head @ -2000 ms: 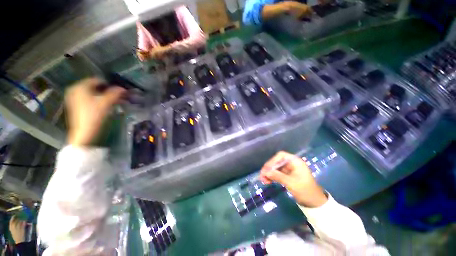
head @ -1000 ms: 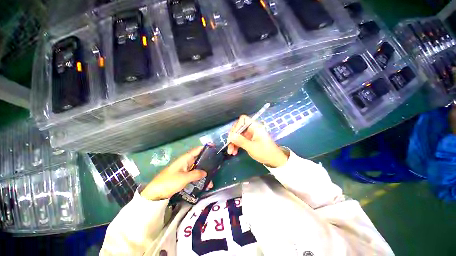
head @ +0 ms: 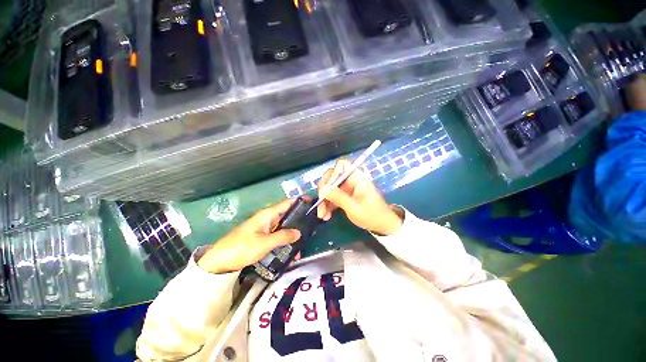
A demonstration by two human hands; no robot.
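My left hand [head: 249, 240] is closed around a black device housing [head: 300, 219], held tilted near my chest. My right hand [head: 360, 201] holds pale, thin tweezers [head: 363, 157]; their lower tip is at the housing's upper end. Whether the tip holds a piece cannot be told. A shiny release liner sheet [head: 418, 157] with a grid of small rectangles lies flat beyond my right hand. A second adhesive sheet [head: 154, 233] with black rectangles lies at the left, beyond my left forearm.
A tall tray stack [head: 262, 152] stands directly ahead, black housings in its top tray. Another tray of housings [head: 507, 145] is at the right, with further trays beyond. Clear trays [head: 60, 265] lie at the left. A person's blue sleeve [head: 615, 180] and a blue stool [head: 517, 225] are at the right.
Since one second ago, the view has shifted slightly and the blue sleeve at the right shows further in, with a hand. Both my hands keep nearly the same hold on housing and tweezers.
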